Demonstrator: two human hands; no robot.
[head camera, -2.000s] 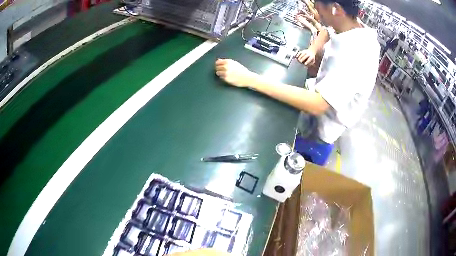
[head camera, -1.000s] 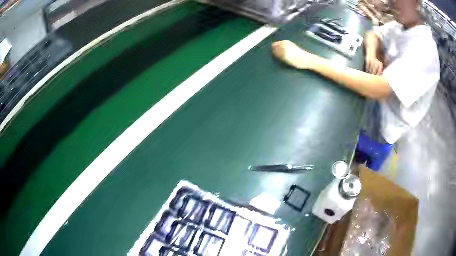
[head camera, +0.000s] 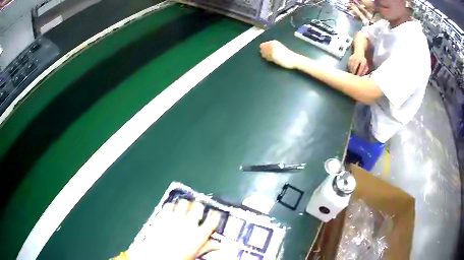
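Observation:
A white-edged lens tray with rows of black-framed squares lies at the bottom of the picture. One hand, which looks like my left hand, reaches in from the bottom edge over the tray's left part. Its fingers are bent down at the black frames, with the thumb to the right. It is blurred and bright, and I cannot tell whether it grips a frame. It hides much of the tray. My right hand is not in view. A loose black frame lies right of the tray.
Dark tweezers lie above the tray, and a white scrap touches its edge. A white bottle stands at the bench edge beside an open carton of clear plastic. Another person's forearm rests across the bench farther up.
The view has shifted, moving the bench things first right, then slightly back left. A hand has come in from the bottom over the tray's frames; one second ago no hand of mine showed.

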